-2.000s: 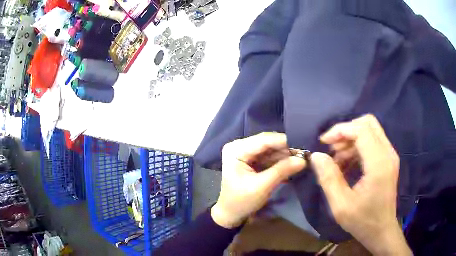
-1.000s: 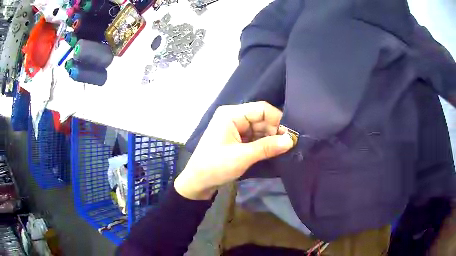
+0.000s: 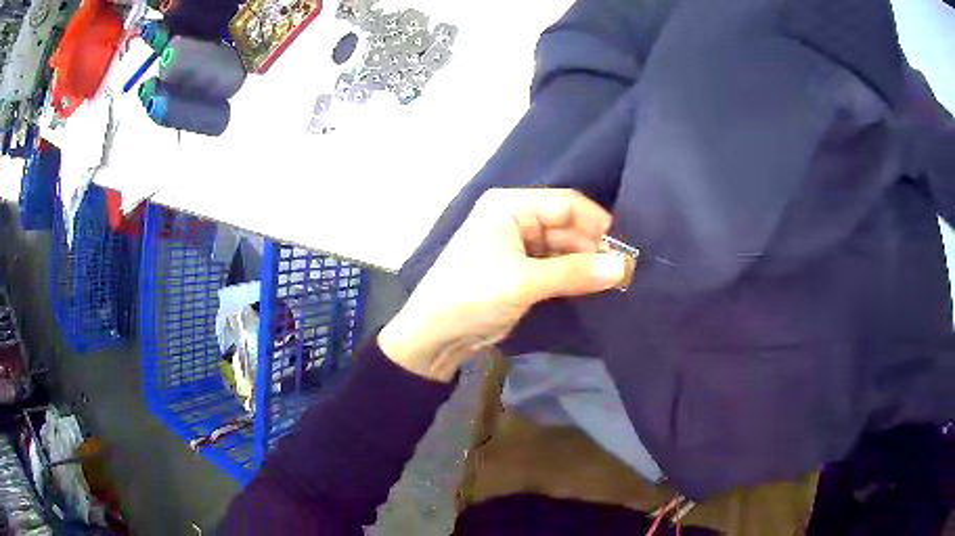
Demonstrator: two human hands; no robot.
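Observation:
My left hand (image 3: 513, 267) pinches a small shiny metal clasp plate (image 3: 625, 262) between thumb and fingers at the edge of the dark navy garment (image 3: 733, 209). The garment covers the right side of the table and hangs down toward my lap. A short thin bright line, needle or thread, shows on the cloth just right of the clasp. Lighter grey-blue lining (image 3: 576, 403) shows below the garment. My right hand is not in the picture.
Small square fasteners (image 3: 403, 52) lie scattered on the white table (image 3: 314, 188), with a dark round disc (image 3: 345, 47). A tin of small metal pieces (image 3: 274, 29) and thread cones (image 3: 199, 68) stand at the left. Blue plastic baskets (image 3: 267, 345) stand on the floor.
My right hand was at the clasp two seconds ago and has left the picture. My left hand still pinches the clasp. The view has shifted, and the tabletop things sit higher.

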